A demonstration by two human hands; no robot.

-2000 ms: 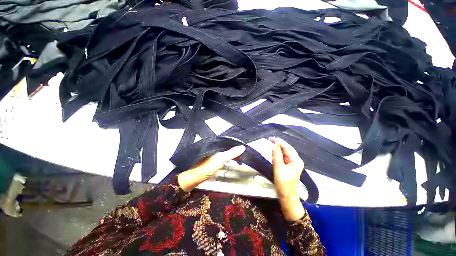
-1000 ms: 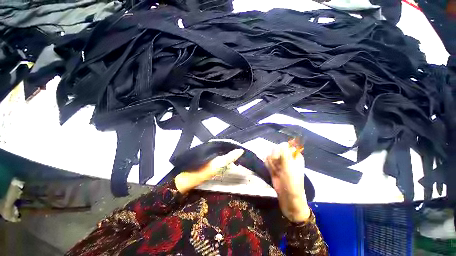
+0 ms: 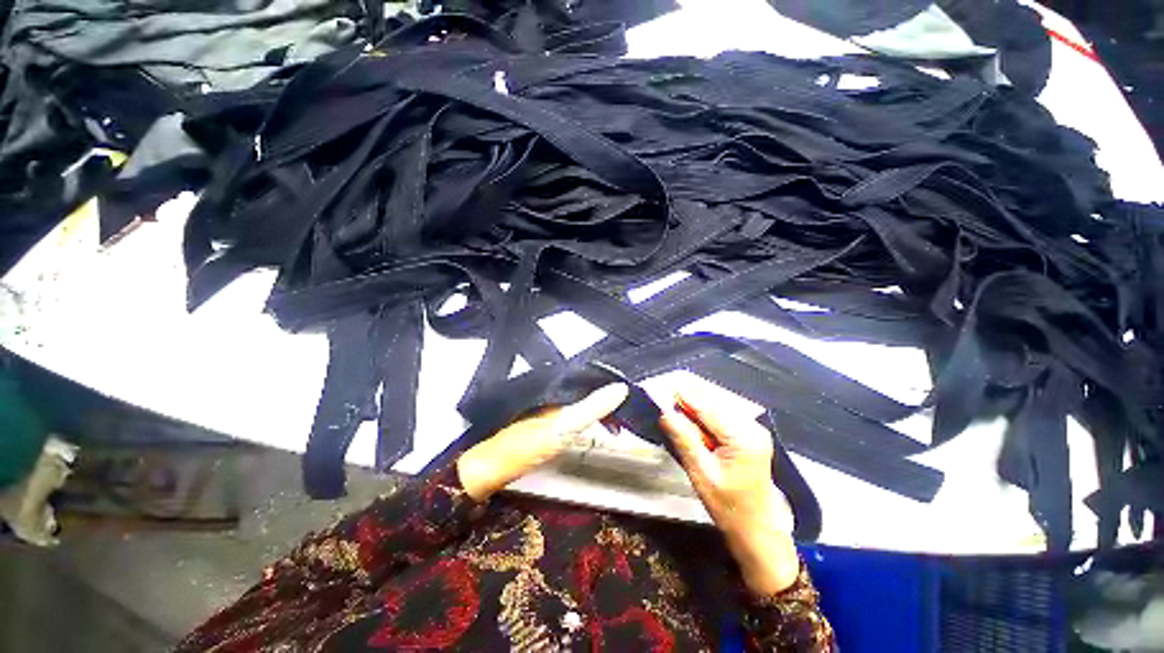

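A long dark waistband strip [image 3: 543, 387] curves across the table's near edge, between and beside my hands. My left hand [image 3: 543, 438] grips it near its bend, thumb on top. My right hand [image 3: 731, 466] is just to the right, close to the strip, with its fingers closed around a small orange-red tool [image 3: 691, 411], probably thread snips, mostly hidden by the fingers. The strip's far part passes behind my right hand and hangs by its wrist.
A tangled heap of dark strips [image 3: 766, 166] covers much of the white table [image 3: 166, 364]. Grey cloth [image 3: 192, 38] lies at the upper left. A blue crate [image 3: 881, 600] stands below the table edge at the right. Some strip ends hang over the edge.
My right hand has turned and moved slightly lower; the orange-red tool, which stuck out above the fingers a second ago, now sits between them. My left hand keeps its hold on the strip.
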